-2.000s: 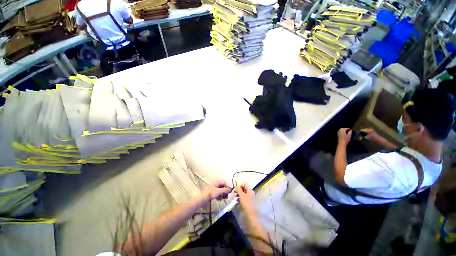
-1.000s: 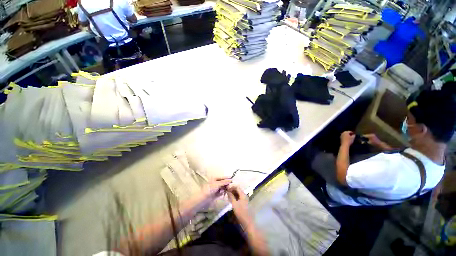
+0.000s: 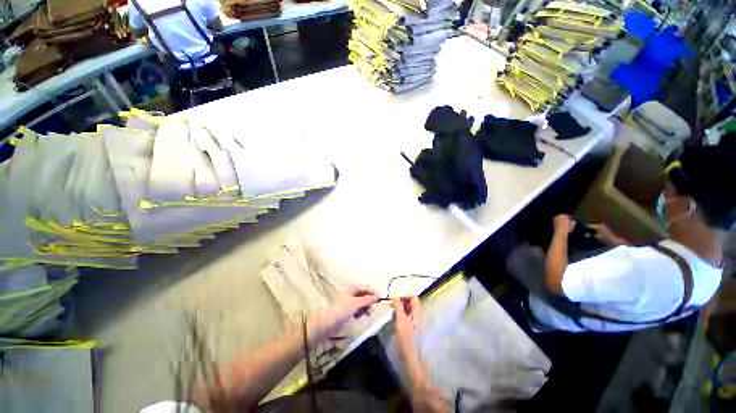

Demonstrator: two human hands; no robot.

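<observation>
My left hand point(image 3: 353, 303) and my right hand point(image 3: 406, 310) are close together over the table's near edge, fingertips pinched. A thin dark cord point(image 3: 413, 277) runs between the fingertips and curls on the table beyond them. A small piece at the fingers is too small to name. Small grey strips point(image 3: 292, 282) lie on the table beside my left hand. Grey panels with yellow edging point(image 3: 476, 335) lie at the table edge and by my lap, right of my right hand.
Fanned grey panels point(image 3: 186, 181) cover the table's left. Black fabric pieces point(image 3: 452, 161) lie mid-table. Yellow-edged stacks point(image 3: 403, 44) stand at the far end. A seated person in a mask point(image 3: 629, 278) is at the right; another person point(image 3: 181, 36) stands at the far left.
My hands came together one second ago and are now slightly apart again, with my right hand shifted right. The view has turned slightly, so the table things sit a little differently.
</observation>
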